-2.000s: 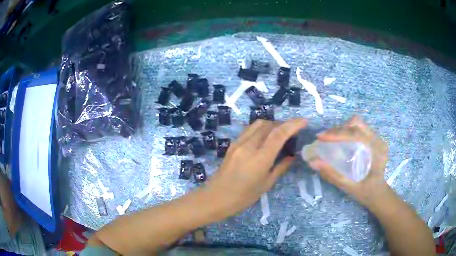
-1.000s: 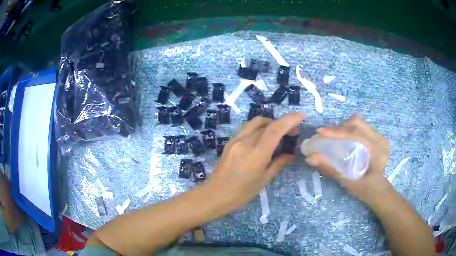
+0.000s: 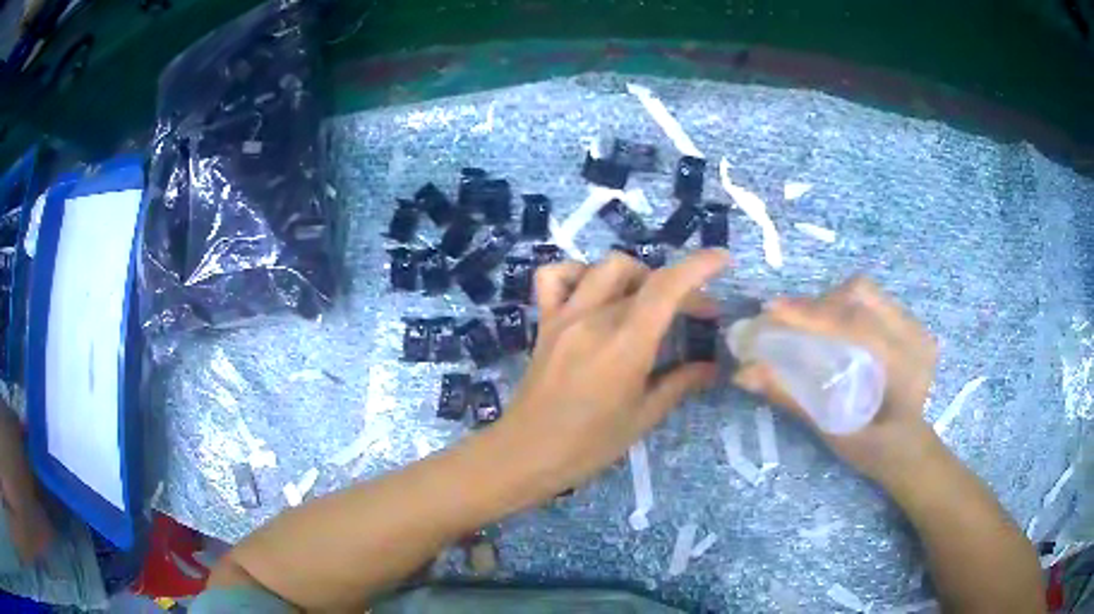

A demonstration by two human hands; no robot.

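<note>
My left hand (image 3: 612,348) holds a small black plastic part (image 3: 696,339) between thumb and fingers, above the bench. My right hand (image 3: 858,372) is closed around a translucent white squeeze bottle (image 3: 828,378). The bottle is tilted, its narrow end at the right side of the held part; whether they touch is not clear. Several loose black parts (image 3: 478,254) lie in a group left of my left hand. More black parts (image 3: 680,224) lie behind it, some partly hidden by my fingers.
Silvery wrap (image 3: 960,264) covers the bench, with white strips (image 3: 750,210) scattered on it. A clear bag of black pieces (image 3: 240,180) lies at left, beside a blue-rimmed tray (image 3: 134,348). A green belt (image 3: 540,30) runs behind. Another person's arm (image 3: 18,480) shows at far left.
The view has shifted slightly. My left hand's fingers have spread over the nearby loose parts, covering some of them. The bottle has stayed close to the held part.
</note>
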